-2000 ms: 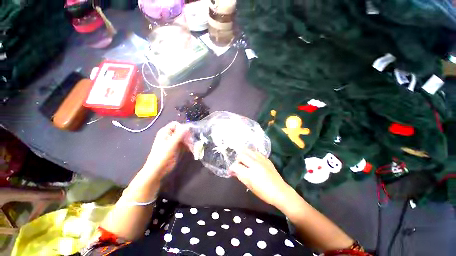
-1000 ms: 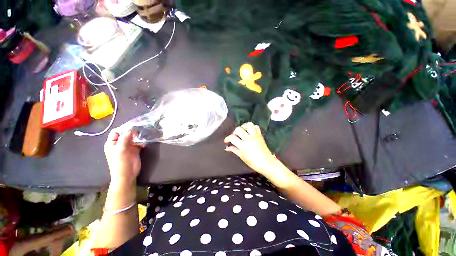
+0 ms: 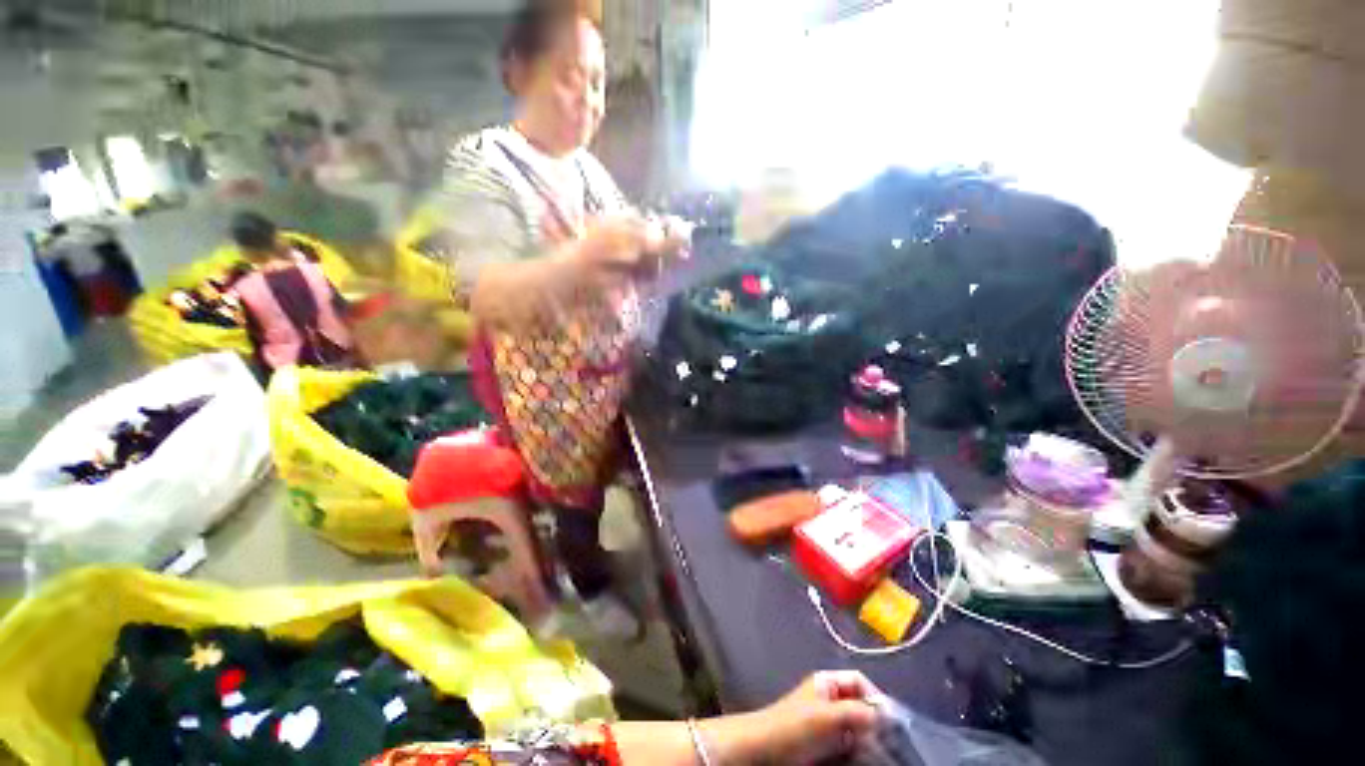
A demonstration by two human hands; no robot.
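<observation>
My left hand (image 3: 820, 715) is at the bottom of the picture, its fingers closed on the gathered edge of the clear plastic bag (image 3: 951, 742). Most of the bag is cut off by the bottom edge. A blurred patch of dark beads (image 3: 985, 681) lies on the table just beyond the bag. My right hand is not in view.
The dark tabletop (image 3: 734, 599) holds a red box (image 3: 853, 542), yellow block (image 3: 889, 611), brown case (image 3: 771, 516), white cable, lidded jar (image 3: 1057, 486) and fan (image 3: 1210, 367). Green garments (image 3: 928, 285) are piled behind. A person (image 3: 547, 285) stands at the left by a red stool (image 3: 467, 472). Sacks stand on the floor.
The view has swung up and to the left, bringing the room, people, sacks and fan into the picture. My left hand still holds the bag. My right hand has left the picture.
</observation>
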